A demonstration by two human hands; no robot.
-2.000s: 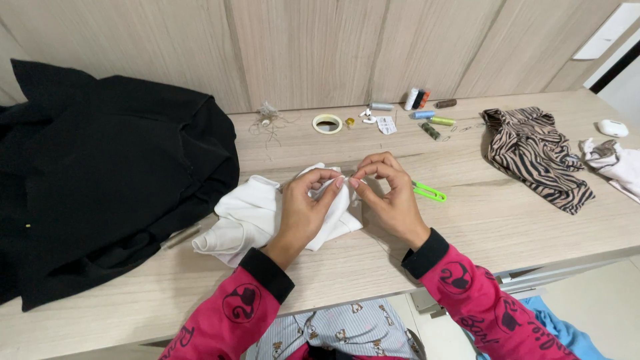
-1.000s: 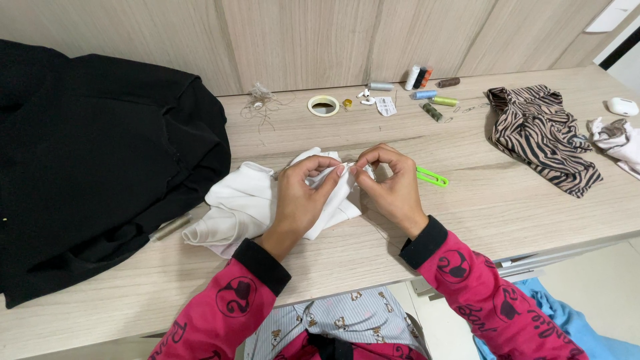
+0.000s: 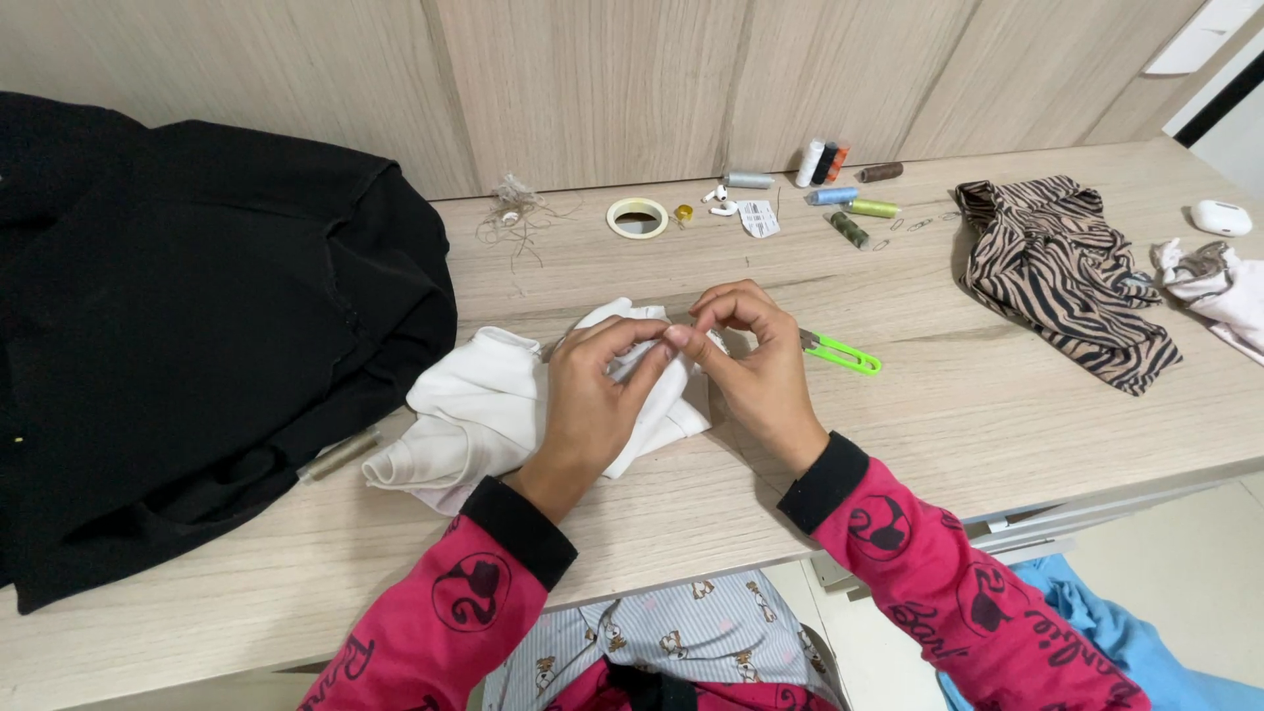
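Note:
A crumpled white cloth garment [image 3: 494,385] lies on the wooden table under both hands. My left hand [image 3: 597,395] pinches a fold of it between thumb and index finger. Close against it, my right hand [image 3: 755,355] has its thumb and fingertips brought together at the same fold; whether a needle or thread is between them is too small to tell. Just right of my right hand lie green-handled thread snips [image 3: 841,354], their blades partly hidden behind the fingers.
Black fabric [image 3: 197,336] covers the left side, a thread spool [image 3: 341,454] beside it. Along the back are tangled thread [image 3: 515,212], a tape roll [image 3: 637,218], earbuds [image 3: 724,207], a paper tag [image 3: 759,218] and several spools [image 3: 831,197]. Zebra-print cloth [image 3: 1062,267] and a white case [image 3: 1221,217] lie right.
Both hands stay at the white cloth. The right hand's fingers have shifted slightly, with the index finger now arched above the thumb.

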